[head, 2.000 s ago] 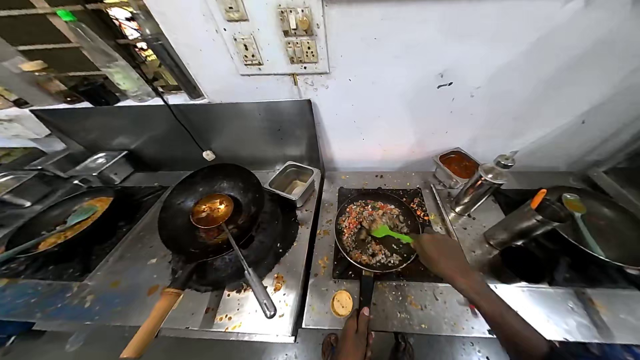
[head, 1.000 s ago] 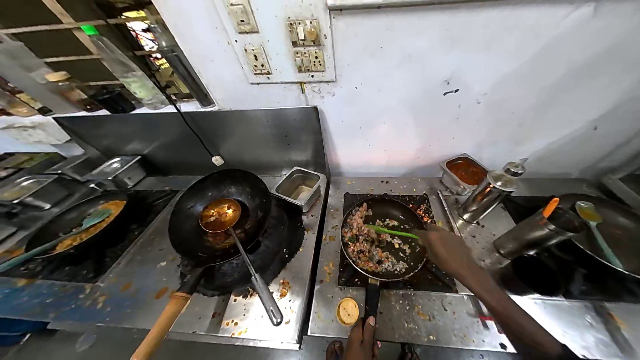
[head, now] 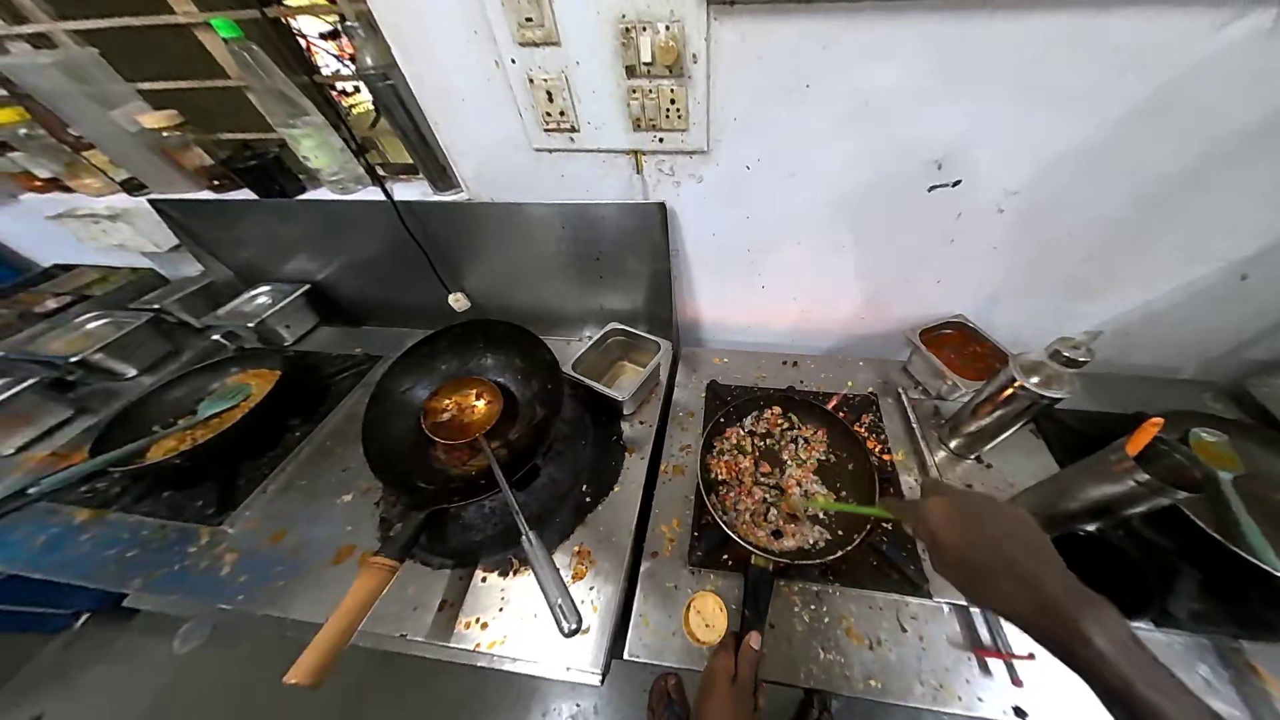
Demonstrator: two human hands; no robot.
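Observation:
My left hand [head: 730,678] grips the black handle of a frying pan [head: 858,455], which sits on a burner. Chopped food in mixed colours [head: 765,470] lies mostly in the left and lower part of the pan. My right hand [head: 965,520] is closed on a green spatula [head: 850,508] that reaches in from the right, its tip down in the food. A round yellowish lid or disc [head: 705,618] lies on the counter just left of the pan's handle.
On the left stands a wok [head: 400,410] with a ladle [head: 525,530] in it, beside a steel container [head: 620,365]. A container of red sauce [head: 965,350], a steel dispenser [head: 1010,405] and a steel cylinder [head: 1090,490] stand at the right. Another pan [head: 265,415] holds food at far left.
The food, spread over the pan two seconds ago, now lies more to the left and lower side. My right hand has moved the spatula lower in the pan. My left hand has kept the handle.

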